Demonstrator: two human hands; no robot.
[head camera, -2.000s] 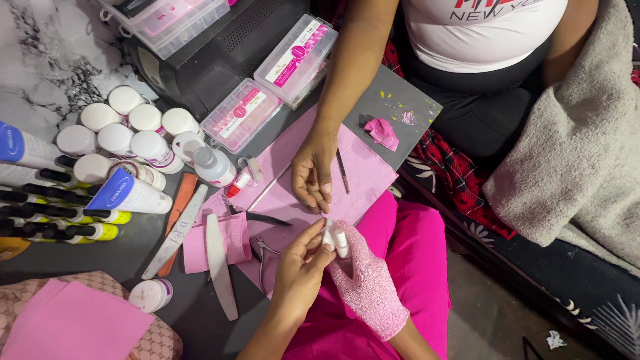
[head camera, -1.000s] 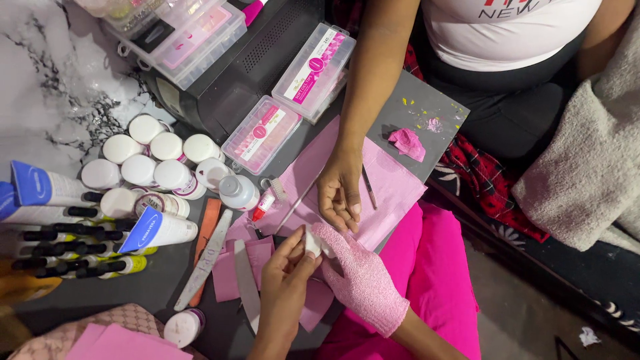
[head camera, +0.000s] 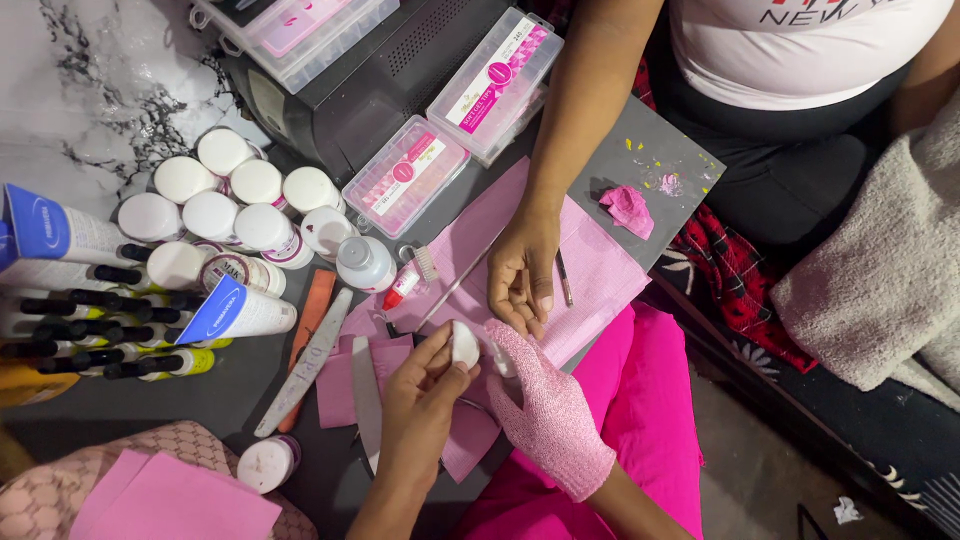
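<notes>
My bare left hand (head camera: 429, 386) pinches a white cotton pad (head camera: 464, 344) between thumb and fingers. Close on its right, my right hand (head camera: 541, 405), in a pink glittery glove, is closed around a small white item (head camera: 502, 360), mostly hidden by the fingers. Just above the glove, another person's hand (head camera: 525, 266) rests half curled over the pink paper towel (head camera: 600, 274). A thin brush (head camera: 564, 277) lies right of that hand, and a long thin rod (head camera: 459, 281) lies left of it.
White-lidded jars (head camera: 212, 217), a pump bottle (head camera: 366, 264), nail polish bottles (head camera: 112, 330) and nail files (head camera: 304, 364) crowd the left. Clear tip boxes (head camera: 409, 176) stand by a black appliance (head camera: 352, 97). A crumpled pink wipe (head camera: 627, 211) lies near the table corner.
The white items in my hands were close together earlier; now my left hand holds the cotton pad apart from the glove. The other person's hand stays over the towel. The view has shifted somewhat.
</notes>
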